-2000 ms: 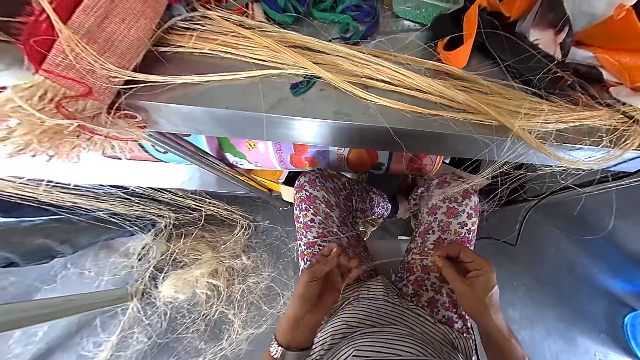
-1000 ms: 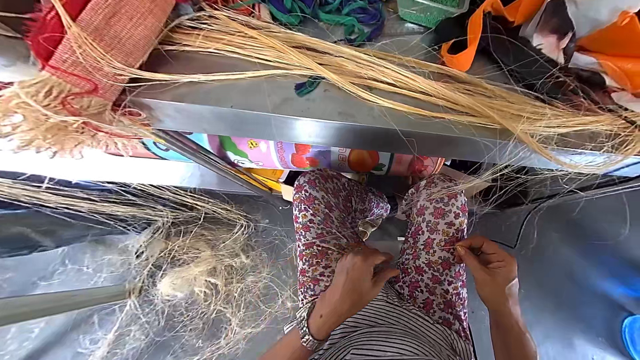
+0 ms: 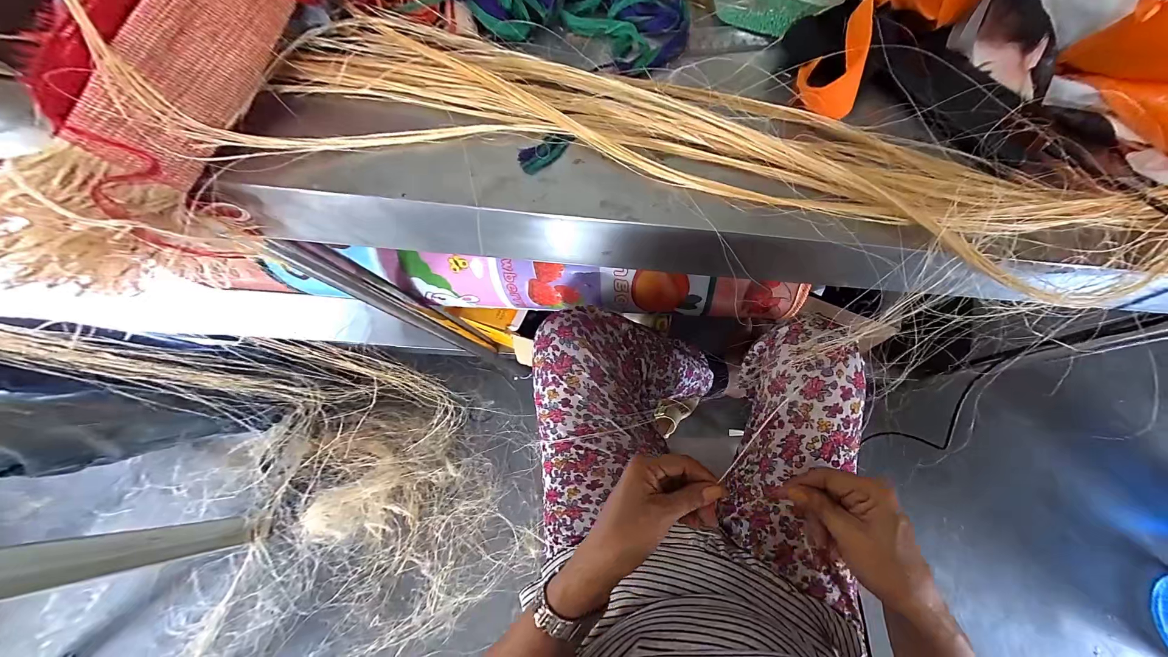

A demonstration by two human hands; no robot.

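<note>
Above my lap, my left hand (image 3: pixel 659 497) pinches a thin pale fiber strand (image 3: pixel 748 449) between thumb and fingertips. A short way to its right, my right hand (image 3: pixel 844 520) has its thumb and forefinger closed together; whether a strand lies between them is too fine to tell. Both hands are over the flowered trousers (image 3: pixel 593 411) and apart from each other. On the metal table beyond my knees lies a long bundle of straw-colored plant fibers (image 3: pixel 639 137). A red and beige woven textile (image 3: pixel 173 91) with a frayed fringe rests at its left.
Metal table edge (image 3: pixel 511 233) crosses before my knees. Tangled loose fibers (image 3: pixel 365 502) hang at the left, beside a pole (image 3: pixel 128 552). Green and purple strips (image 3: pixel 620 27) and orange material (image 3: pixel 844 64) lie at the back. Printed rolls (image 3: pixel 547 283) sit under the table; a black cable (image 3: pixel 954 420) is at right.
My left hand has moved right since a second ago. My right hand has moved left and toward my body, so the two are now closer together.
</note>
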